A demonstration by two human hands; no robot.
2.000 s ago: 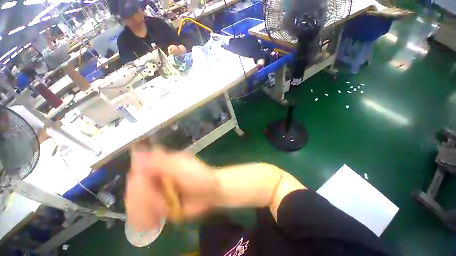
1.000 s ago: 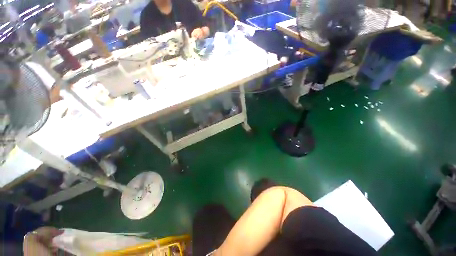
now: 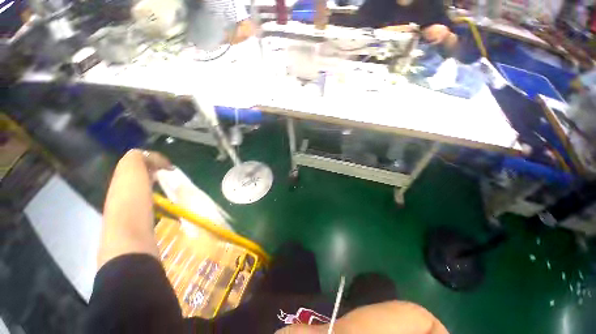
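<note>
My left hand (image 3: 155,161), blurred, reaches out at the left and holds one end of a limp white cloth (image 3: 189,197). The cloth hangs over the yellow rim of a trolley (image 3: 215,228). My right hand (image 3: 372,319) is low at the bottom edge and partly cut off. A slim, pale rod-like tool (image 3: 338,299) sticks up from it; the fingers around it are mostly hidden.
A white sewing table (image 3: 385,121) runs across the back, with a person's hands (image 3: 438,34) near light blue fabric (image 3: 457,77). A pale fan base (image 3: 247,182) and a black one (image 3: 454,259) stand on the floor. A white board (image 3: 62,228) is at left.
The view has swung to the left. My left hand has moved up and forward in view with the white cloth. My right hand and the slim tool now show at the bottom.
</note>
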